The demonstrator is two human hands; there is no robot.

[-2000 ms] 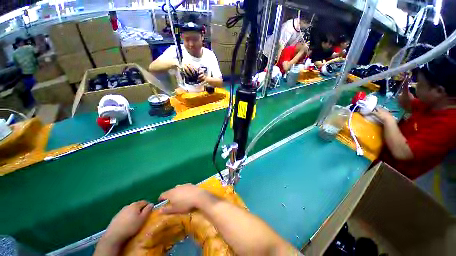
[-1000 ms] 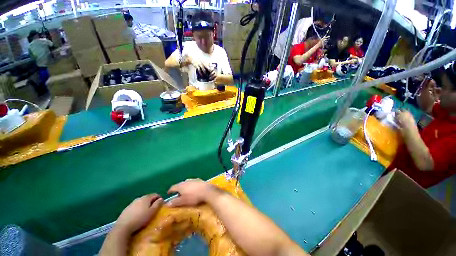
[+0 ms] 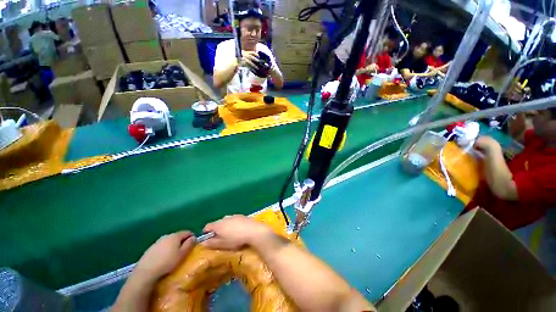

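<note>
The orange work nest [image 3: 256,277] lies at the bottom centre, with a round hole in its middle and nothing seated on it. My left hand [image 3: 167,253] rests at its far left rim, fingers bent over the metal belt edge. My right hand [image 3: 235,233] rests just right of it on the far rim, fingers also at the belt edge. Neither hand shows a part in it; the fingertips are partly hidden. The black electric screwdriver [image 3: 326,143] with a yellow label hangs tilted beyond the nest, its silver jaw tip near the nest's right corner.
An open cardboard box [image 3: 481,268] with black parts stands at the lower right. Small loose screws [image 3: 353,250] lie on the bench. A clear container [image 3: 12,289] shows at the lower left. The green belt [image 3: 152,189] runs beyond the nest. People work across it and at the right.
The screwdriver has swung right and tilted more. My hands stay at the nest's far rim. The person across the belt has lifted a black part off their nest.
</note>
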